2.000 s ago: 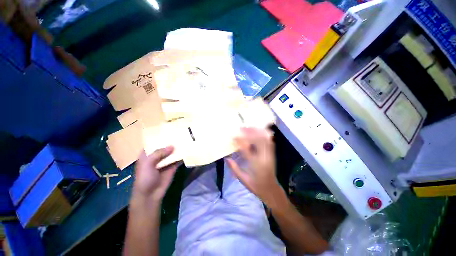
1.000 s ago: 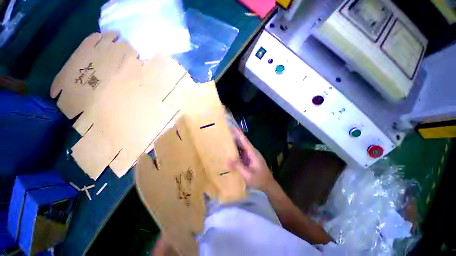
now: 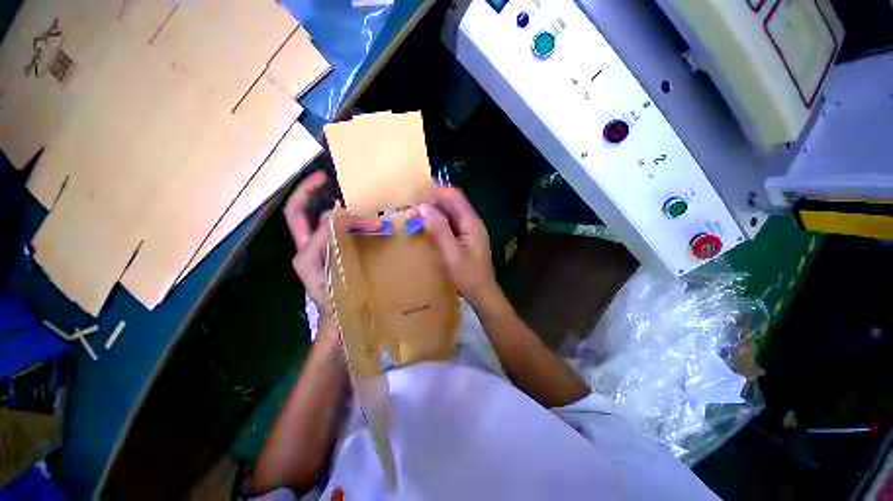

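Note:
A brown box blank (image 3: 416,289) is held over my lap, partly folded. One flat panel (image 3: 382,161) sticks out at its far end, and a tall panel with a scalloped edge stands up along its left side. Small blue flaps show at the fold between my hands. My left hand (image 3: 311,240) grips the blank at its left far corner. My right hand (image 3: 458,240) grips the right far corner, its thumb on the blue flap. Flat brown blanks (image 3: 157,127) with a black logo lie on the bench to the left.
The white machine panel (image 3: 607,127) with green and red buttons stands at the right. Crumpled clear plastic (image 3: 676,362) lies below it. Pale scraps (image 3: 86,338) and part of a blue box (image 3: 27,342) are at the left. The bench edge (image 3: 196,313) curves beside my left arm.
The blank has turned more upright over my lap, and its side panel now stands up. Both hands have come to its far corners. The view has shifted, so the bench blanks appear further up and left.

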